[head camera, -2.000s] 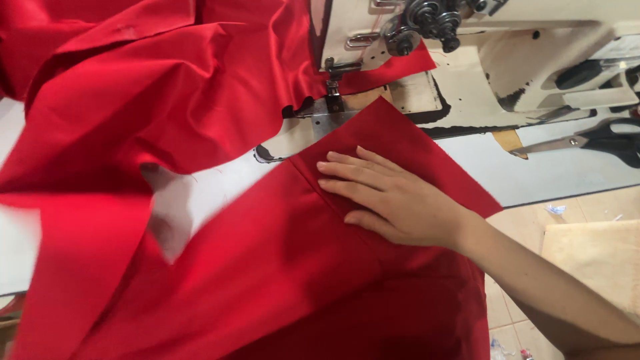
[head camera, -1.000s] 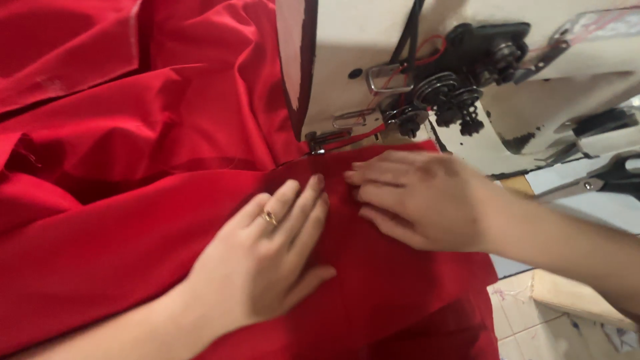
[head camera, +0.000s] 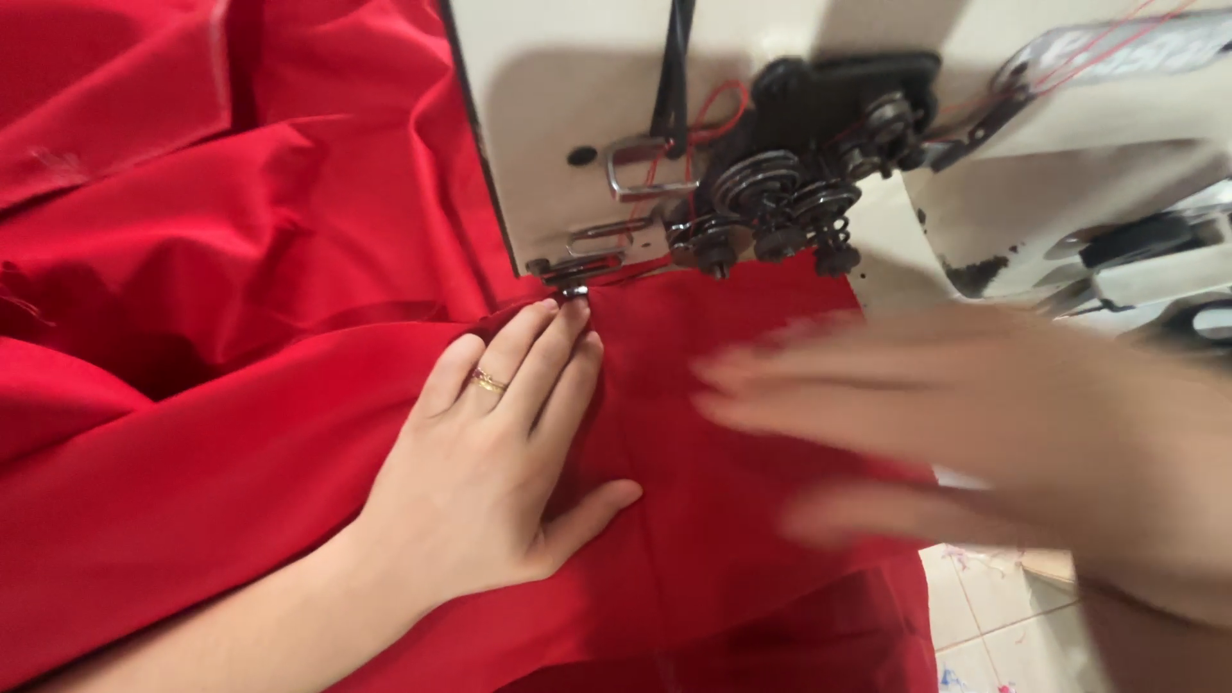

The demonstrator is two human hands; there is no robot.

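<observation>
Red fabric [head camera: 241, 462] spreads under and in front of a sewing machine [head camera: 577, 87]. My left hand [head camera: 491, 462], with a gold ring on one finger, lies palm down on the cloth, its fingertips right at the presser foot [head camera: 575, 291]. Blurred by motion, my right hand [head camera: 943, 423] is over the right part of the fabric with its fingers apart; whether it touches the cloth I cannot tell. Red thread [head camera: 727, 106] runs through the black tension discs [head camera: 760, 188] on the machine head. The needle is hidden.
Black-handled scissors [head camera: 1198, 322] lie partly in view at the right, below the machine's arm. More red cloth [head camera: 356, 192] is bunched to the left of the machine head. Tiled floor [head camera: 1001, 616] with thread scraps shows at the lower right.
My left hand, out of view two seconds ago, has come onto the fabric and moved up to the presser foot. The right hand has shifted right since one second ago. The view is nearer the machine.
</observation>
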